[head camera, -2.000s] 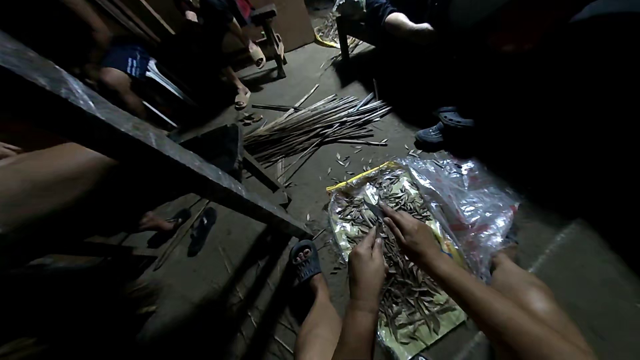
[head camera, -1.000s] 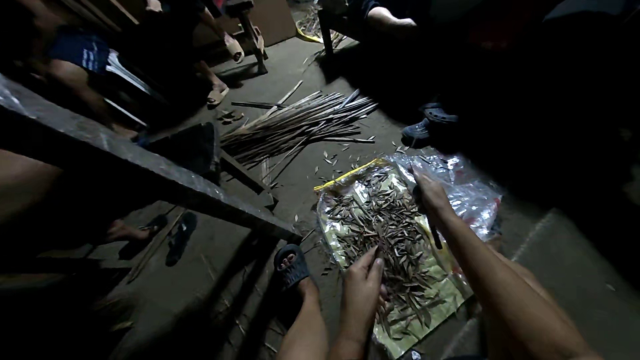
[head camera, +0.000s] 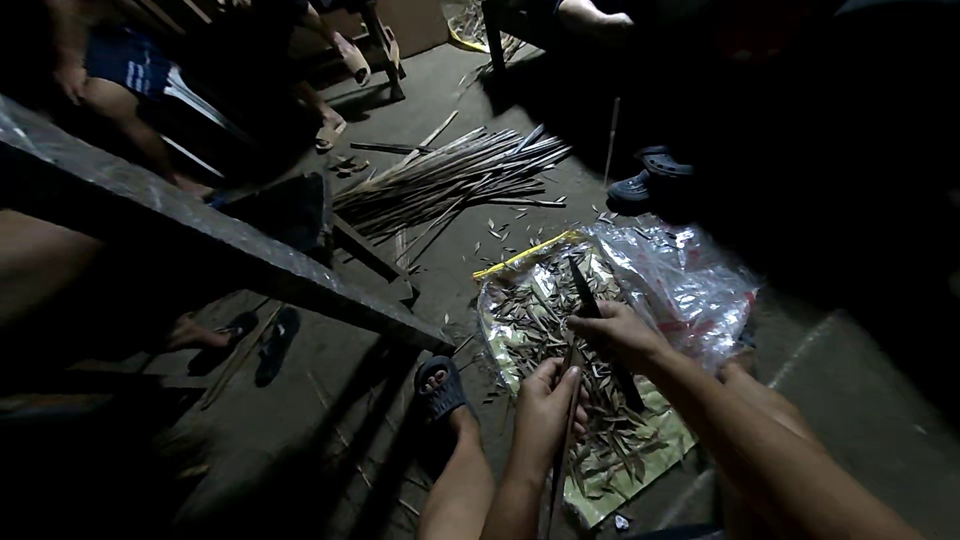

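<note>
My left hand [head camera: 551, 401] is closed around a thin dark stick [head camera: 562, 457], whose upper end rises past my thumb and whose lower end runs down along my forearm. Just above and to the right, my right hand [head camera: 619, 330] grips a dark knife [head camera: 583, 289], its blade pointing up and away. Both hands are over a plastic sheet [head camera: 630, 491] with a yellow edge, strewn with many small dark slivers [head camera: 525, 307]. Crumpled clear plastic [head camera: 686, 289] lies at the sheet's right side.
A heap of long thin sticks [head camera: 457, 176] lies on the floor ahead. A slanting wooden beam [head camera: 247, 247] crosses the left side. My sandalled foot [head camera: 441, 386] is beside the sheet. Dark clogs [head camera: 637, 184] stand beyond it, and other people's legs [head camera: 120, 112] show at upper left.
My right hand was at my left hand two seconds ago, then stood farther up and right over the sheet. Now it is back close to my left hand, with the blade pointing away.
</note>
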